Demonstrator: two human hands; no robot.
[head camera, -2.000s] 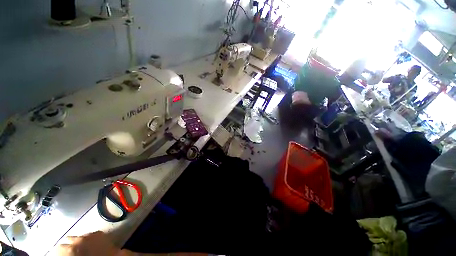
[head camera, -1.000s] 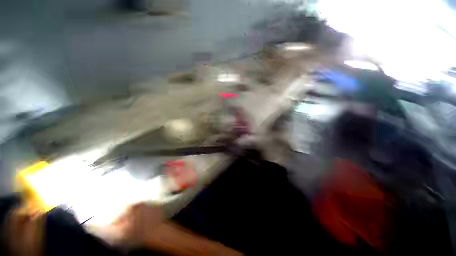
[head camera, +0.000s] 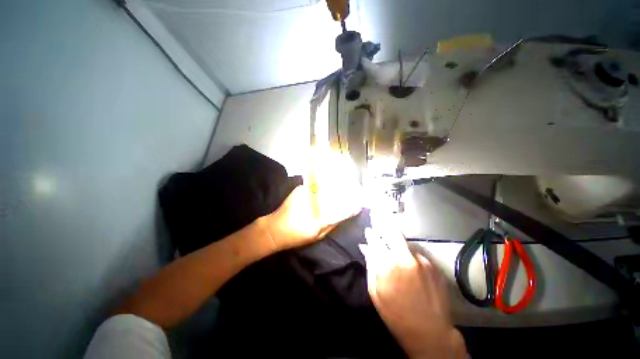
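Observation:
A black garment piece (head camera: 231, 189) lies bunched left of the needle and hangs toward me. My left hand (head camera: 309, 210) lies on the cloth just left of the needle, its fingers washed out by the lamp glare. My right hand (head camera: 407, 287) is at the cloth's right edge, below the presser foot (head camera: 398, 189), with fingertips lost in the glare. Both hands hold the cloth at the needle area of the cream-white sewing machine (head camera: 491, 112). How the fingertips grip is hidden by the glare.
Scissors with one dark and one red loop handle (head camera: 516, 277) lie on the pale table right of my right hand. A long dark strip (head camera: 540, 235) runs diagonally from the needle area to the right. A blue-grey partition (head camera: 84, 140) stands at the left.
The view has swung left to the needle end of the machine. Both hands are now on the black cloth by the needle; earlier only one hand showed clearly near the table's front edge.

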